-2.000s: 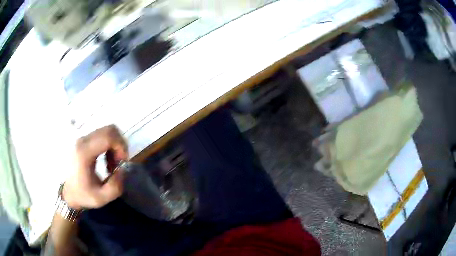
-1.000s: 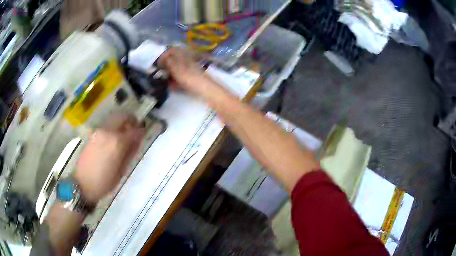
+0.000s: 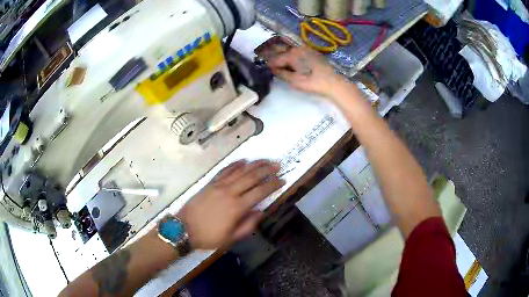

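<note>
The large cream sewing machine (image 3: 116, 64) with JUKI lettering on a yellow band stands on the white table (image 3: 313, 125). My left hand (image 3: 235, 200), with a watch on the wrist, lies palm down over the table's front edge, fingers spread and empty. My right hand (image 3: 299, 66) reaches past the machine's right end to a small dark area on the table, beside the handwheel (image 3: 235, 11). Its fingertips are blurred and partly hidden, so I cannot tell if they hold anything. A ribbed pale dial (image 3: 185, 127) sits low on the machine's right side.
Yellow-handled scissors (image 3: 325, 33) and thread cones (image 3: 333, 7) lie on a grey side surface at the back right. A pale plastic bin (image 3: 400, 72) is below it. Pale green cloth (image 3: 371, 267) lies on a low white bench (image 3: 342, 203) at the right. White bundles (image 3: 487, 55) are on the floor.
The view has swung right to the machine's right end. My left hand has moved from the machine's base to the table's front edge. My right arm still reaches to the same area.
</note>
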